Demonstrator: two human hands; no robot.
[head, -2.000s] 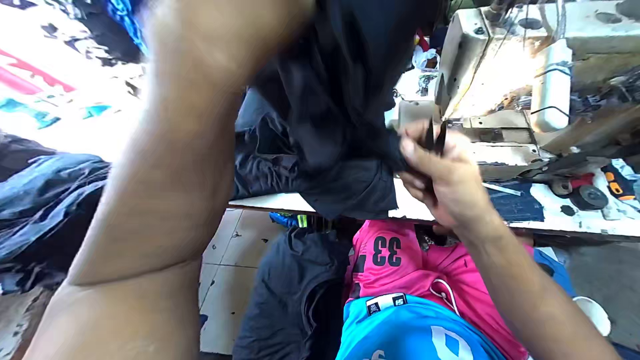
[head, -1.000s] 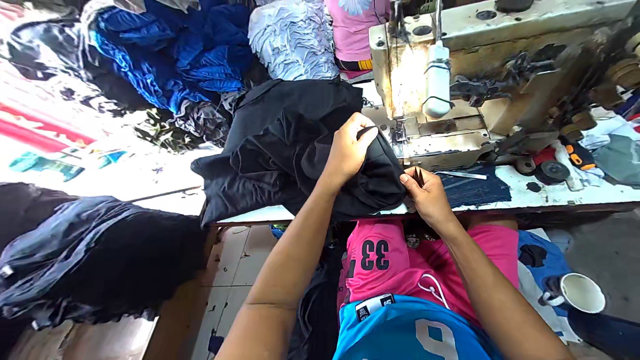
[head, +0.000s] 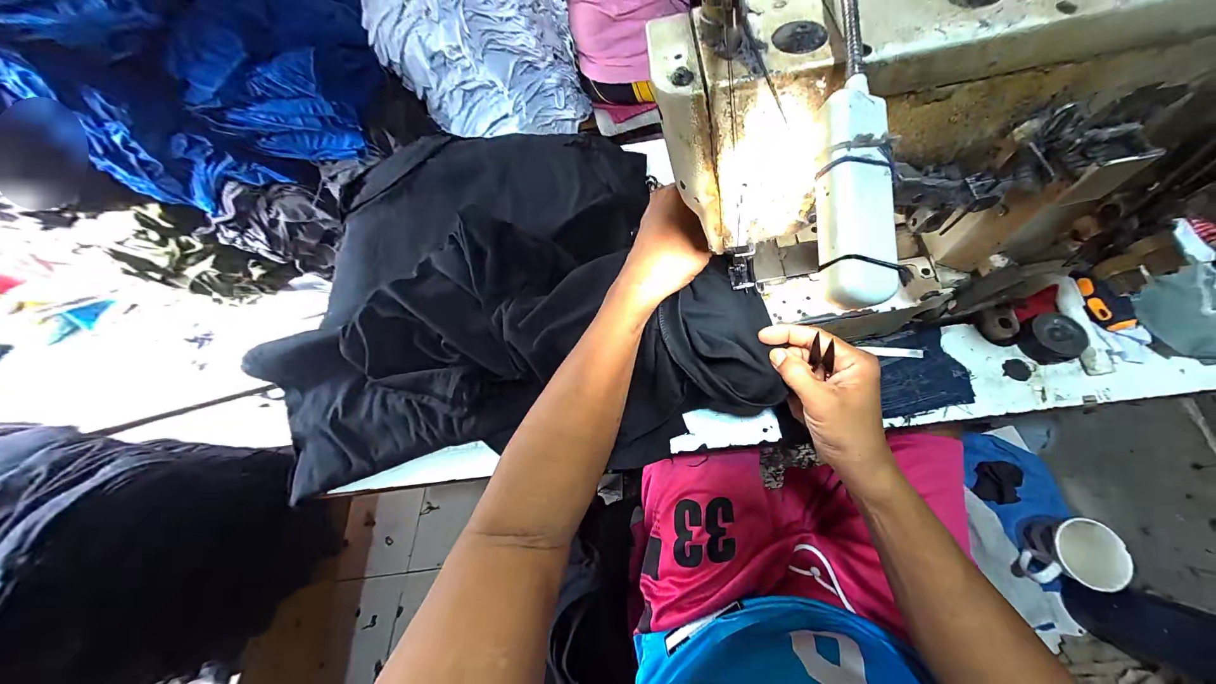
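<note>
A black garment [head: 494, 285] lies bunched on the table, its right edge beneath the presser foot [head: 740, 269] of a sewing machine [head: 788, 142]. My left hand [head: 670, 242] rests on the cloth just left of the foot, its fingertips partly hidden behind the machine head. With thumb and forefinger, my right hand [head: 831, 385] touches the cloth edge in front of the foot. Small thread snips [head: 823, 357] are held in that same hand, with two dark blade tips sticking up between the fingers. Whether the thumb and forefinger pinch the cloth firmly is hard to tell.
Blue cloth [head: 256, 85], grey cloth [head: 480, 66] and pink cloth [head: 627, 43] are heaped behind the garment. A dark pile [head: 142, 532] stands at left. A denim scrap [head: 926, 375] and a dark spool [head: 1056, 336] lie at right. A white mug [head: 1092, 554] is low at right.
The black garment, lifted in front of me two seconds ago, now lies on the table with its edge under the presser foot. My left hand has moved farther in, beside the machine head.
</note>
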